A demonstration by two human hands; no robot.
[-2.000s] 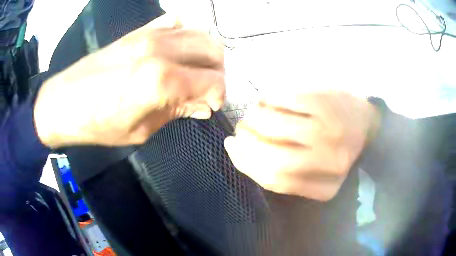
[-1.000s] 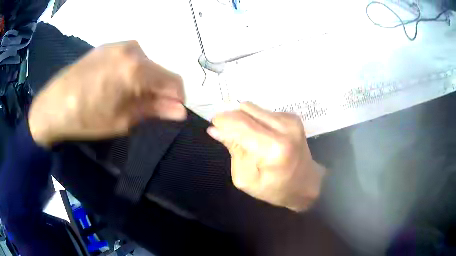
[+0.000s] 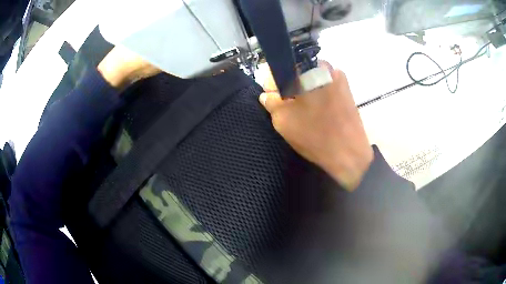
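Observation:
The black spacer mesh panel [image 3: 222, 166] lies under the sewing machine head [image 3: 172, 41] and runs down towards my lap. A flat black webbing strap [image 3: 161, 150] crosses it, and a camouflage strip [image 3: 188, 233] runs down it. The panel's upper edge is at the needle area [image 3: 249, 64]. My right hand [image 3: 322, 119] pinches the panel's right edge beside the needle, partly covered by a dark bar and a pale block [image 3: 315, 79]. My left hand [image 3: 127, 66] shows only at the wrist; its fingers are hidden behind the machine head and panel.
A thin dark cord [image 3: 433, 77] lies looped on the white table [image 3: 383, 125] at the right. A printed ruler scale [image 3: 416, 163] runs near the table's front edge. Dark pieces show at the upper left.
The machine head has come into view above the work. The panel has moved up to the needle, showing the strap and camouflage strip. My left hand has gone behind the head; my right has moved up.

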